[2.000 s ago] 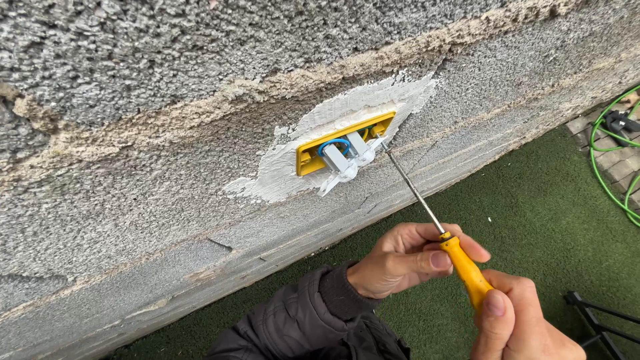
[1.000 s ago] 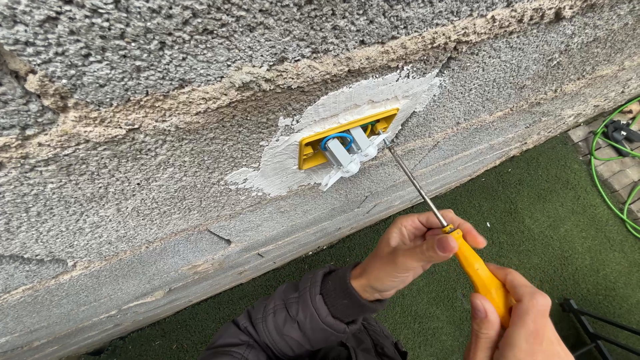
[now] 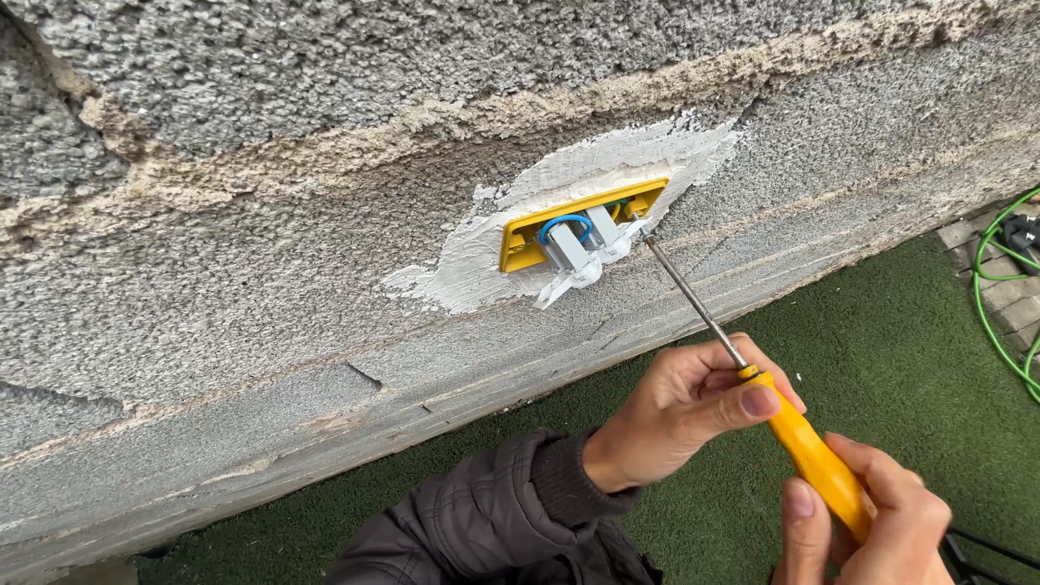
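A screwdriver with a yellow handle [image 3: 812, 455] points up and left, its tip at the right end of a yellow electrical wall box [image 3: 513, 253]. My left hand [image 3: 691, 402] pinches the front of the handle, where the metal shaft begins. Around the rear of the handle are the fingers of my right hand [image 3: 877, 512], partly cut off by the frame's lower edge. Grey rectangular modules [image 3: 569, 248] on a white mounting frame [image 3: 581, 276] stick out of the box. A blue wire [image 3: 561, 219] loops beside them. The exact contact of the tip is too small to tell.
White plaster [image 3: 634, 154] surrounds the box on a rough grey block wall [image 3: 284, 268]. Green artificial turf [image 3: 894, 325] runs along the wall's foot. A green cable [image 3: 981, 301] and a black plug [image 3: 1022, 236] lie on paving at the right. A black metal frame [image 3: 991, 552] stands lower right.
My right hand's fingers have shifted on the screwdriver handle, showing more of its rear part. My left hand keeps its hold near the shaft, and the tip stays at the box's right end.
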